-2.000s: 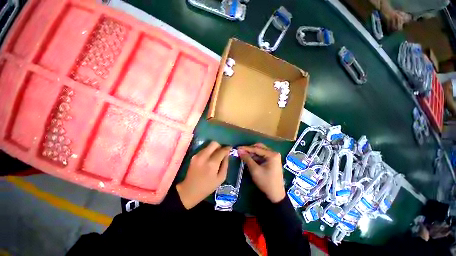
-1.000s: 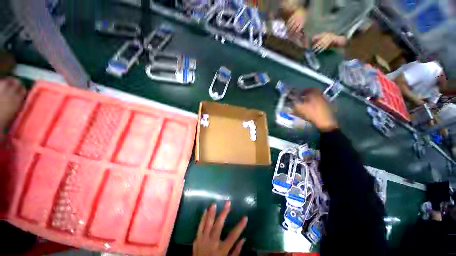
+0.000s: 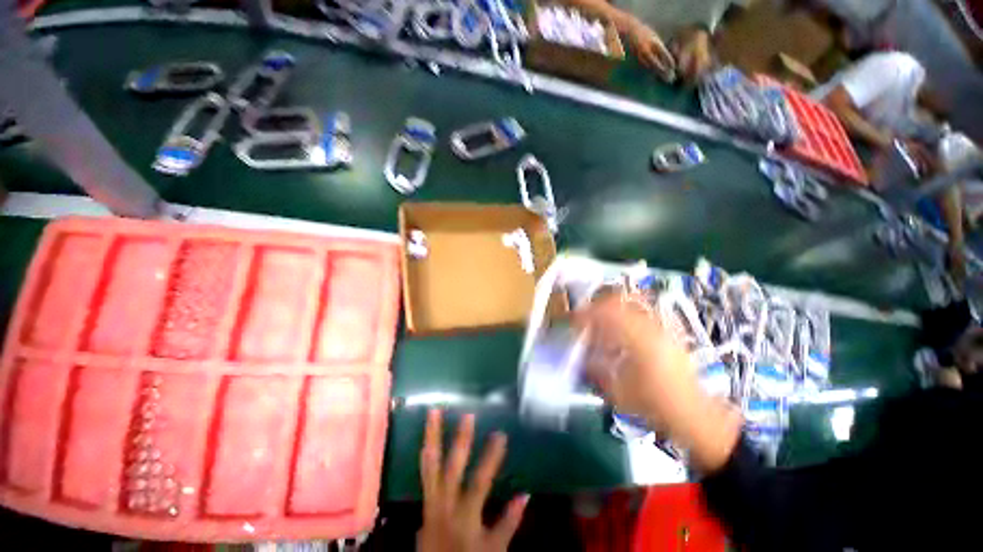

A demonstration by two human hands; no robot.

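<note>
My left hand (image 3: pixel 464 491) is at the bottom centre, fingers spread, holding nothing, over the green surface. My right hand (image 3: pixel 647 372) is blurred and grips a looped product (image 3: pixel 555 361), also blurred, with a white loop and pale end, right of centre. A heap of looped products (image 3: pixel 765 345) with blue-and-white ends lies behind and right of my right hand, partly hidden by it. A shallow cardboard box (image 3: pixel 464 297) holds a few small white parts (image 3: pixel 521 250).
A pink-red parts tray (image 3: pixel 221 367) lies at left, two compartments with tiny clear parts. Looped products (image 3: pixel 410 156) lie scattered on the green belt (image 3: pixel 604 178) beyond a pale rail. A grey post (image 3: pixel 81 140) stands at left. Co-workers' hands (image 3: pixel 647 52) work across the belt.
My right hand has come back from over the belt towards me with a looped product. My left hand stays spread low in the view. The camera view has shifted.
</note>
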